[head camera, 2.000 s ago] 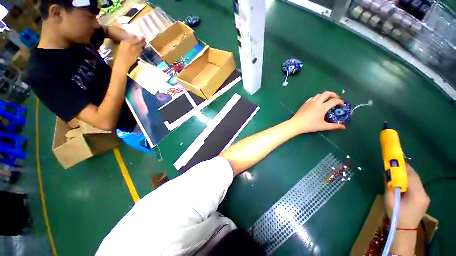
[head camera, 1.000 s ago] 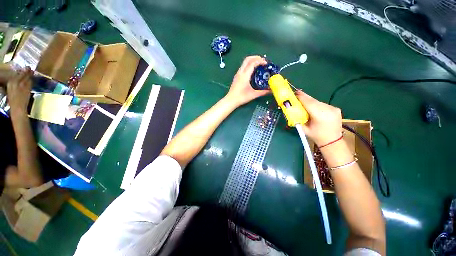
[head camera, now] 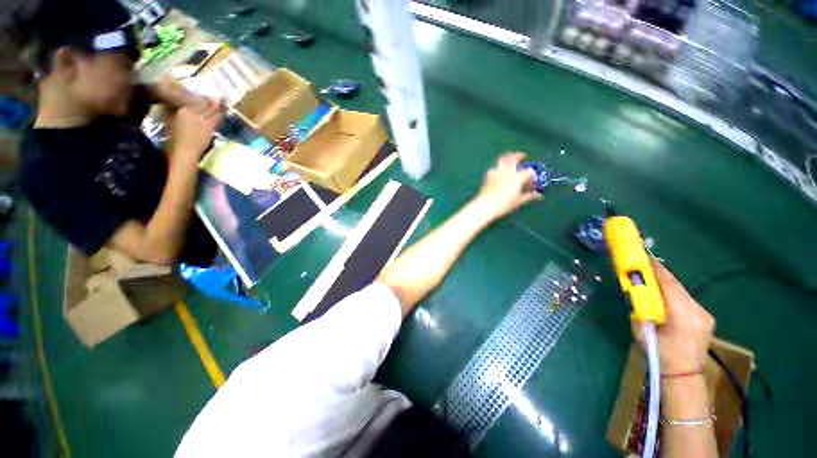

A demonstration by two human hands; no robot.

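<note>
My left hand [head camera: 511,186] is stretched forward on the green bench, its fingers around the edge of a round dark-blue unit [head camera: 537,176], whose pale wire with a white end points right. A second blue unit [head camera: 589,233] lies on the bench just left of the glue gun's nozzle. My right hand [head camera: 678,313] grips the yellow hot glue gun [head camera: 634,268], nozzle pointing away from me. A translucent glue stick [head camera: 653,385] trails from its back. The perforated strip [head camera: 511,358] lies between my arms, with small red wired components [head camera: 570,292] at its far end.
A cardboard parts box [head camera: 730,362] sits under my right wrist, with a black cord beside it. A white post [head camera: 400,98] stands beyond a black board strip [head camera: 365,249]. A coworker [head camera: 107,170] sits at the left behind open cardboard boxes [head camera: 336,148].
The view has swung left and up. My left hand is now at a unit farther forward, and the other unit lies free. The glue gun is now apart from the unit my left hand touches.
</note>
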